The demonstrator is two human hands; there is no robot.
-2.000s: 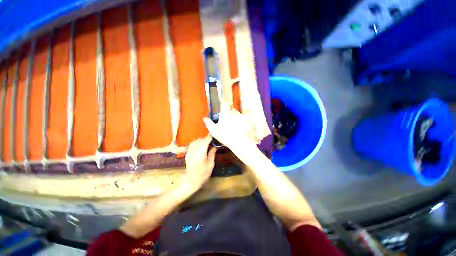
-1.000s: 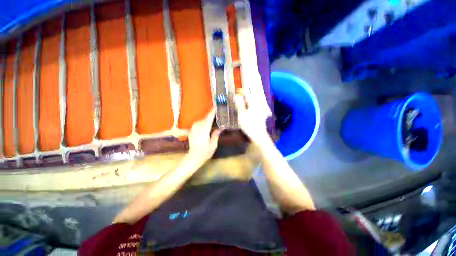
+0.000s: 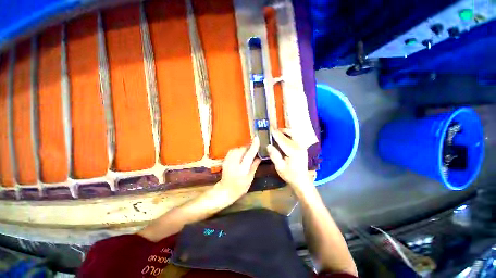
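Observation:
A long narrow cutting die [image 3: 261, 124] with blue cross braces and rounded ends lies lengthwise on the pale beige sheet band [image 3: 247, 81] at the bed's right end. My left hand [image 3: 239, 171] has its fingertips against the left side of the die's near end. My right hand [image 3: 291, 157] has its fingers at the right side of the same end. The two hands hold the die's near end between them. The fingers partly hide its lower edges.
Waste web ribs [image 3: 153, 103] cross the orange cutting pad [image 3: 128, 81] to the left. A wooden bed edge [image 3: 109, 209] runs nearest me. Two blue bins [image 3: 353, 122] [image 3: 419, 146] stand right. A control panel [image 3: 435, 32] is upper right.
The camera view has shifted. My right hand has moved nearer me along the band, to the die's near end. My left hand remains by that end. The waste web looks unchanged.

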